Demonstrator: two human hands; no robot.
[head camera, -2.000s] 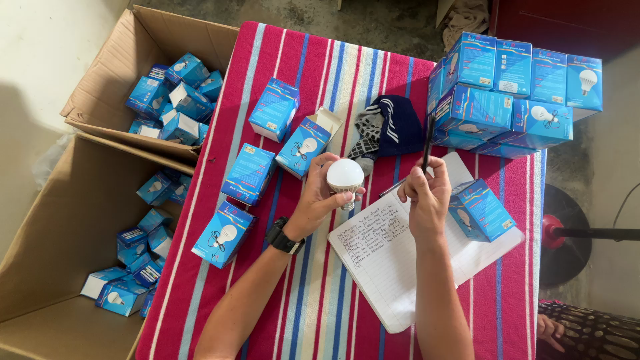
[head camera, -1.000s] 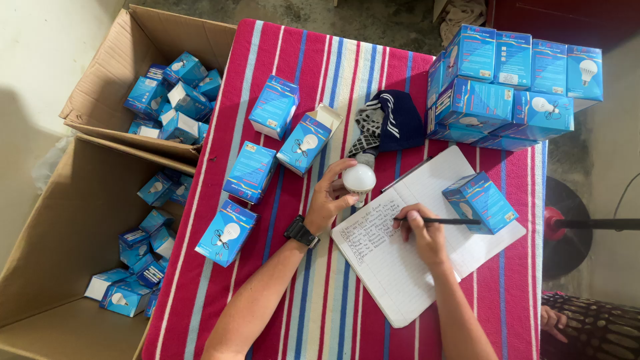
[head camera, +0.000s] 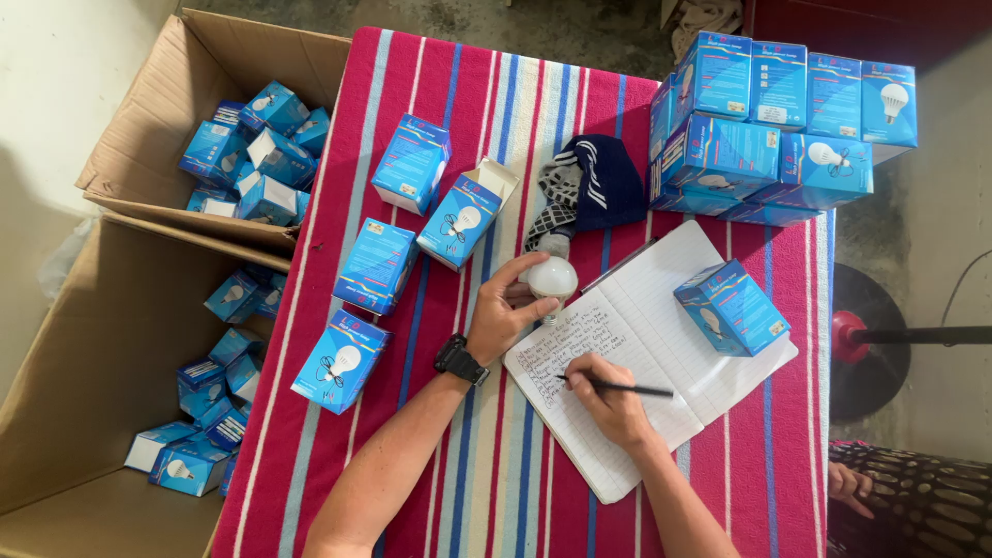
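My left hand (head camera: 504, 306), with a black watch on its wrist, holds a white LED bulb (head camera: 552, 277) by its sides at the notebook's top left corner. In my right hand (head camera: 608, 395) is a black pen (head camera: 639, 388), its tip on the handwritten lines of the open notebook (head camera: 659, 418). A blue bulb box (head camera: 732, 310) stands on the right-hand page. Left of the bulb, a box with its flap up (head camera: 463, 221) lies on the striped cloth. Another dark pen or pencil (head camera: 620, 265) lies along the notebook's upper edge.
Three more bulb boxes (head camera: 341, 360) lie at the cloth's left. A dark blue cap (head camera: 608, 182) and patterned fabric lie behind the bulb. Stacked boxes (head camera: 725, 155) fill the back right corner. Two cartons (head camera: 132, 201) of boxes stand left. Another person's hand (head camera: 849, 487) shows at lower right.
My right hand has come down from above the notebook's top edge onto the left page, bringing the pen to the writing. My left hand keeps hold of the bulb.
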